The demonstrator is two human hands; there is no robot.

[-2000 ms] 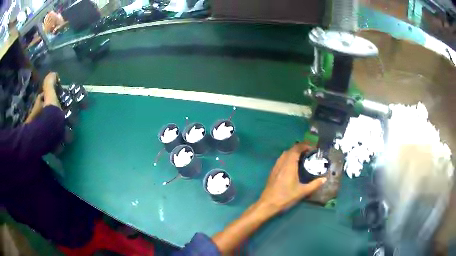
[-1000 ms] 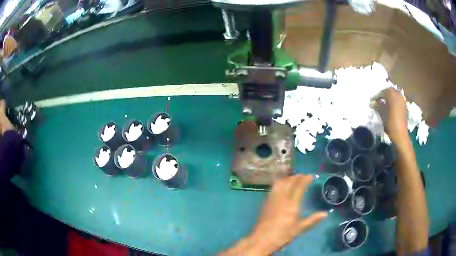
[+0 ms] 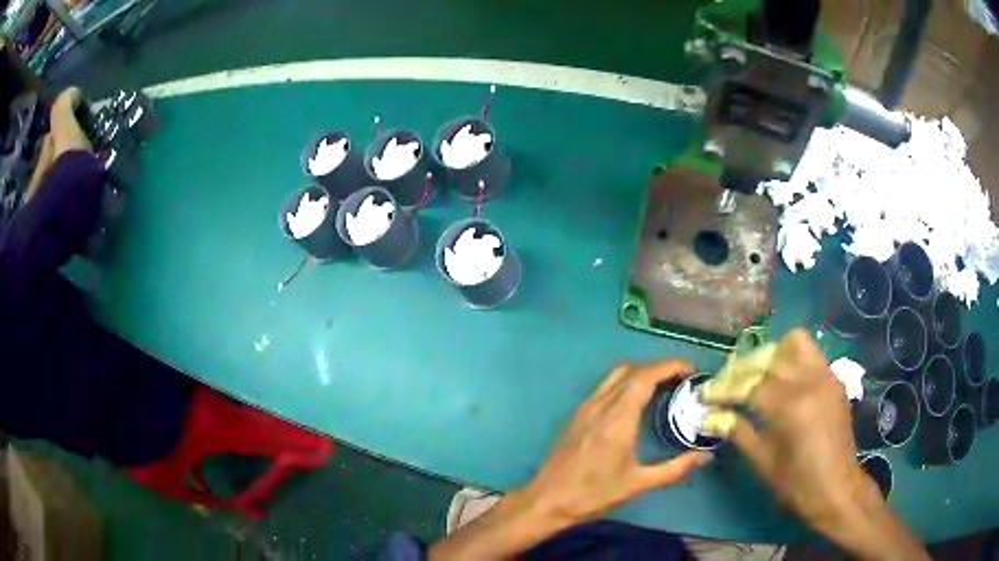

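My left hand (image 3: 597, 444) holds a black cup (image 3: 666, 422) near the bench's front edge, its fingers and thumb around the cup's sides. My right hand (image 3: 805, 433), with yellowish finger cots (image 3: 741, 378), has its fingertips on a white insert (image 3: 688, 412) in the cup's mouth. The insert is partly hidden by the fingers. The arbor press ram (image 3: 727, 199) points down above the brown base plate (image 3: 685, 279), which has nothing on it.
Several cups with white tops (image 3: 372, 219) stand left of the press, some with thin red wires. Several empty dark cups (image 3: 907, 338) are at right, below the white insert pile (image 3: 909, 197). Another worker's sleeve (image 3: 66, 219) is at far left, above a red stool (image 3: 230, 444).
My left hand has left the press with its cup released, then taken another cup. My right hand has come from the white pile to this cup. The left group has gained a cup.
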